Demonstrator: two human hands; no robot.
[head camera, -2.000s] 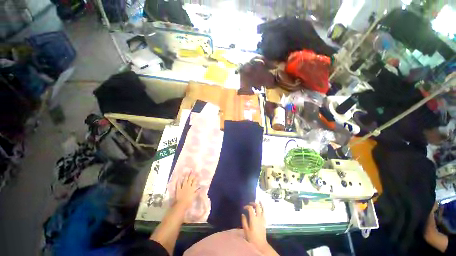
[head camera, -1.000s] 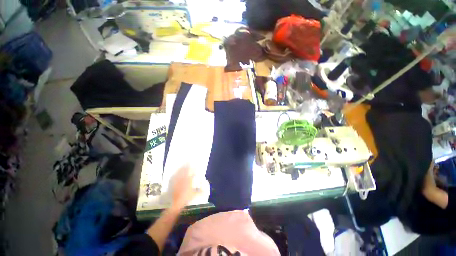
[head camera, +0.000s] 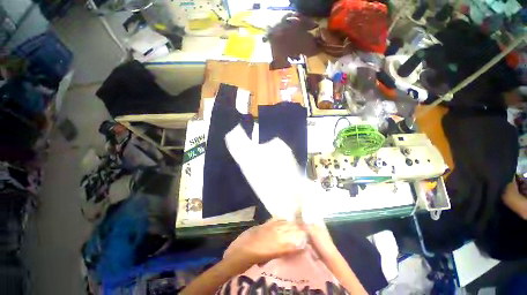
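Note:
A long white cut piece (head camera: 268, 167) is raised and slants across two navy panels. Its near end is at my left hand (head camera: 283, 237) and my right hand (head camera: 310, 223), which are close together in front of the table's near edge. My left hand's fingers are curled on it. My right hand is blurred and partly washed out by glare, but appears closed on the same end. One navy panel (head camera: 222, 173) lies flat at the left. The other navy panel (head camera: 283, 120) lies at the right, partly covered by the white piece.
The sewing machine (head camera: 381, 167) with a green wire guard (head camera: 359, 140) stands at the right. Brown cardboard (head camera: 231, 75) and an accessory tray (head camera: 323, 109) are at the far side. A printed board (head camera: 195, 141) lies at the left. Another person's arm (head camera: 513, 199) shows at the far right.
The white piece, lying flat under my left hand a second ago, is lifted and turned, uncovering the left navy panel. My right hand has come back into view beside my left. The pink patterned piece seen earlier has gone.

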